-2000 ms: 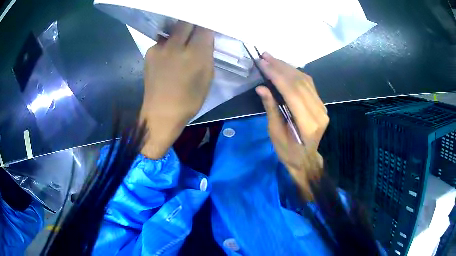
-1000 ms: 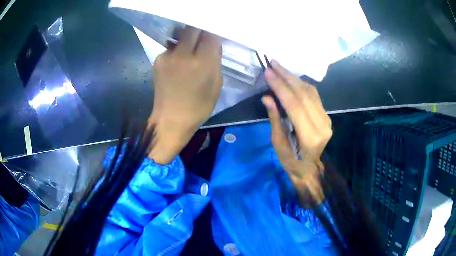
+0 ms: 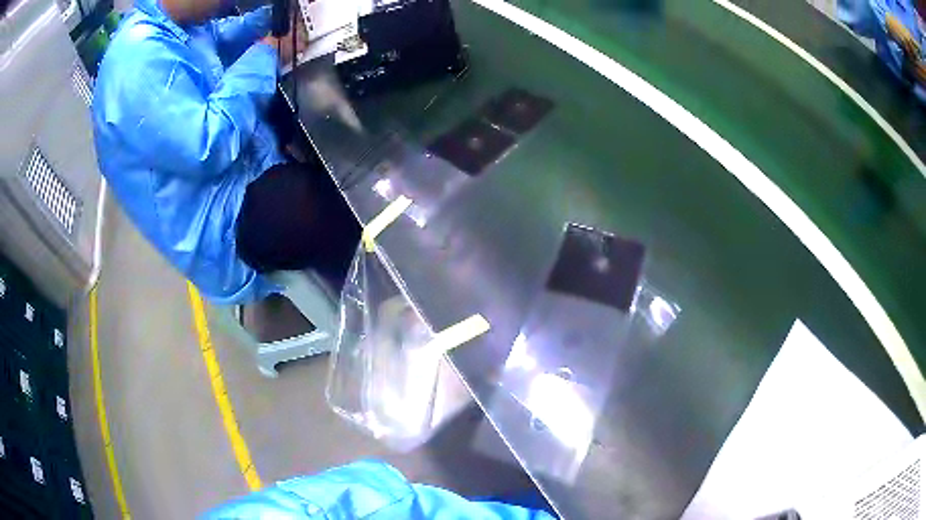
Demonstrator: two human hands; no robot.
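Note:
Neither of my hands shows; only a blue sleeve lies along the bottom edge. Nearest in front of me, a dark near-square panel [image 3: 597,266] with a pale dot lies on the bench, at the upper end of a clear glossy film strip [image 3: 556,391]. A small crumpled clear piece [image 3: 658,309] lies beside the panel. At the lower right, a white sheet [image 3: 782,427] lies on the bench, with a sheet bearing rows of short dark marks [image 3: 894,485] at the frame's edge. A small dark object at the bottom edge is cut off and unclear.
Two more dark panels [image 3: 473,145] lie farther along the bench beside clear film. A clear plastic bag [image 3: 391,371] hangs from the bench edge by cream tape tabs [image 3: 462,333]. A person in a blue smock [image 3: 188,132] sits on a stool [image 3: 289,323] at upper left, near a black box [image 3: 406,41].
The view has swung to the left along the bench. Both hands and the tweezers have gone out of the picture. The seated person and the farther panels have come into view.

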